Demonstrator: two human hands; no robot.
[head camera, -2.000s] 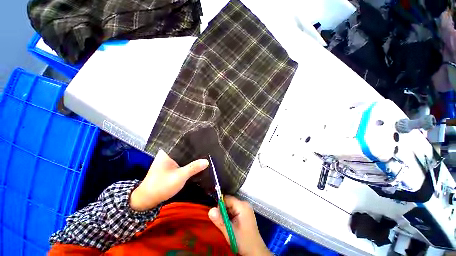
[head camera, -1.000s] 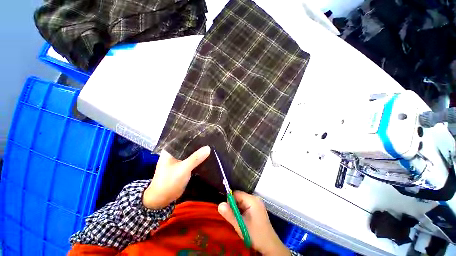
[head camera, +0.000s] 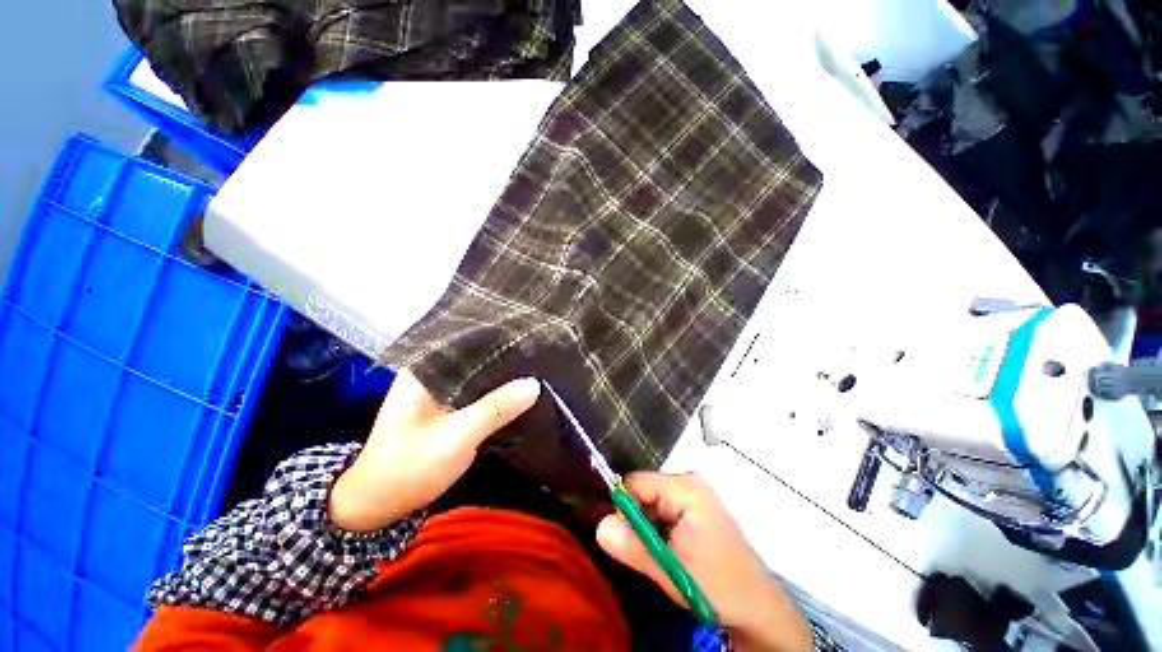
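The plaid fabric panel (head camera: 663, 217) lies across the white table, its near end over the front edge. A dark plain piece (head camera: 510, 363) shows at that near end. My left hand (head camera: 427, 439) holds the near left edge of the cloth, thumb on top; its fingers are hidden under the cloth. My right hand (head camera: 695, 548) holds the green-handled scissors (head camera: 660, 550). The silver blades lie at the dark piece, with the tip near my left thumb. Whether the blades are open or closed is hard to tell.
The sewing machine head (head camera: 1007, 408) stands at the right, with a dark cloth scrap (head camera: 962, 611) near it. A heap of plaid pieces (head camera: 357, 38) lies at the far left. A blue crate (head camera: 128, 382) stands left of the table (head camera: 370, 191). Dark cloths (head camera: 1032, 140) lie beyond the far right edge.
The whole view has shifted, so the table and machine sit further right. The scissors in my right hand are tilted more to the left at their tip. My left hand keeps hold of the cloth.
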